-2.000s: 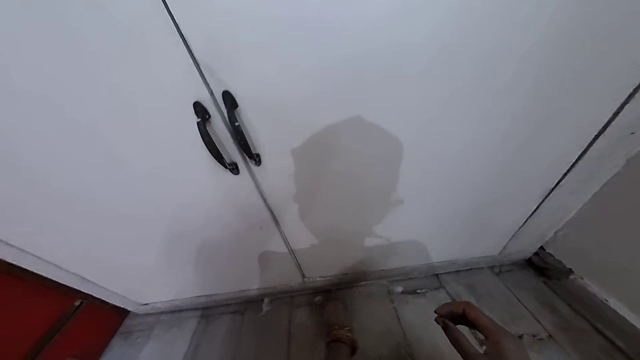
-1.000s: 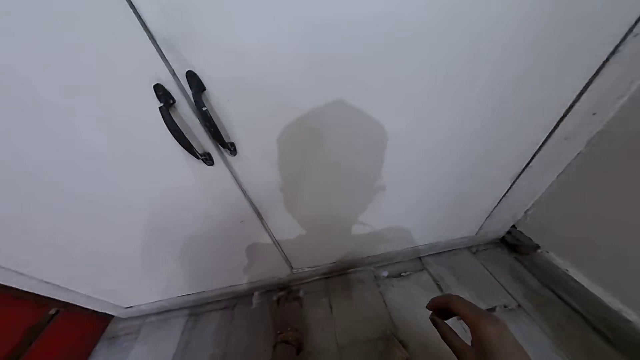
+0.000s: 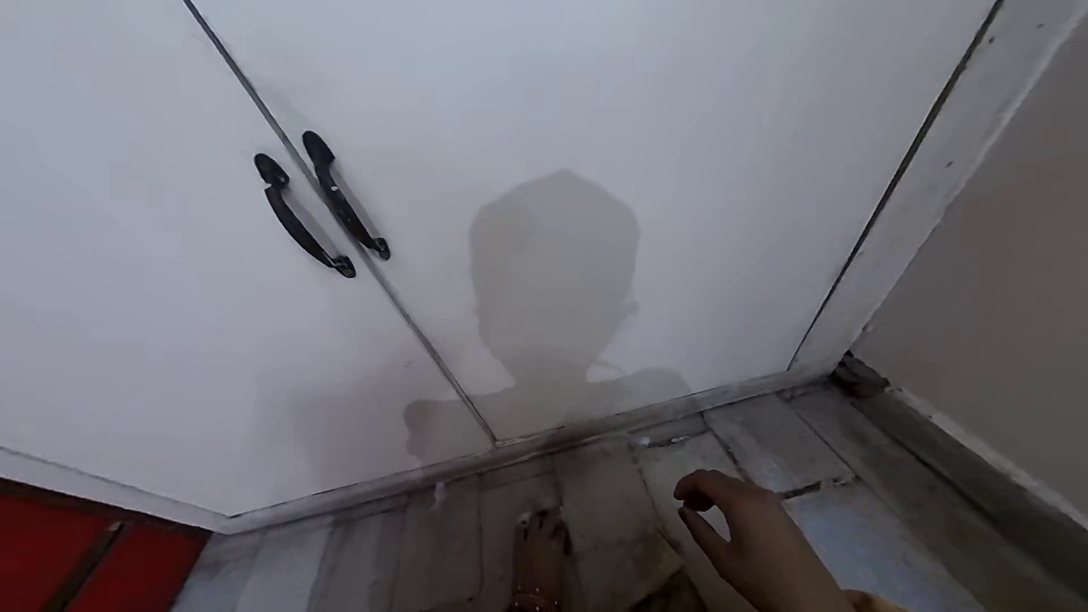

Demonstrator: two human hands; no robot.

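My right hand (image 3: 756, 535) is low in the view, right of the middle, over the tiled floor. Its fingers are curved, with a small gap between thumb and forefinger and nothing held. My left hand is out of view. In front stands a white two-door cupboard (image 3: 722, 212), both doors closed. Two black pull handles, a left one (image 3: 297, 223) and a right one (image 3: 344, 200), sit side by side along the seam between the doors. Neither is touched by a hand.
A bare foot (image 3: 539, 552) with an anklet rests on the worn stone-tile floor (image 3: 603, 501). A red panel (image 3: 140, 569) is at the lower left. A plain wall (image 3: 1011, 314) rises at the right. A shadow of a head and shoulders falls on the right door.
My right hand keeps its curved shape and appears slightly further left and up than two seconds ago. The doors stay closed.
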